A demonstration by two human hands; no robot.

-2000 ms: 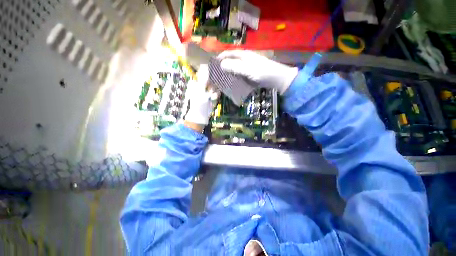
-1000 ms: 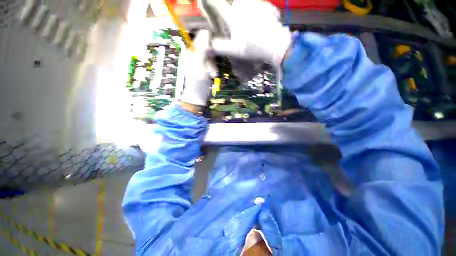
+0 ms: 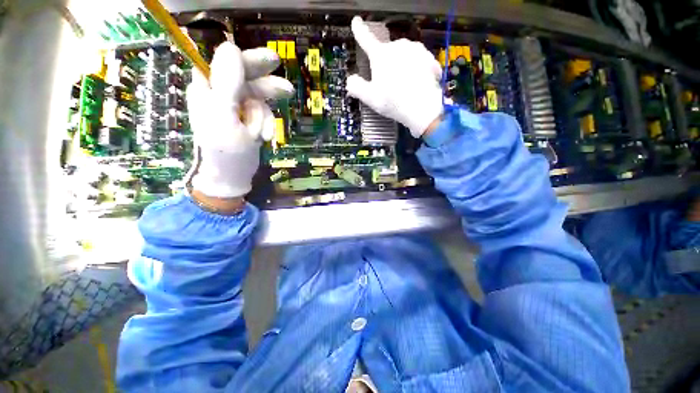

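A ribbed silver-grey heatsink stands on the green circuit board in front of me, at the board's right side. The board has yellow blocks and a row of small parts. My right hand, in a white glove, is over the upper part of the heatsink with thumb and index finger spread apart; it covers part of the heatsink. My left hand, also gloved, is over the board's left edge and holds a yellow-orange stick, which points up and left.
A brightly lit board lies to the left. Another board with a ribbed heatsink lies to the right, with darker boards beyond. The metal conveyor rail runs in front of me. A thin blue cord hangs by my right hand. A blue sleeve is at far right.
The heatsink, earlier tilted in my right hand, now stands on the board. My right hand's fingers have spread and the hands are farther apart. The view has shifted, showing more boards on the right.
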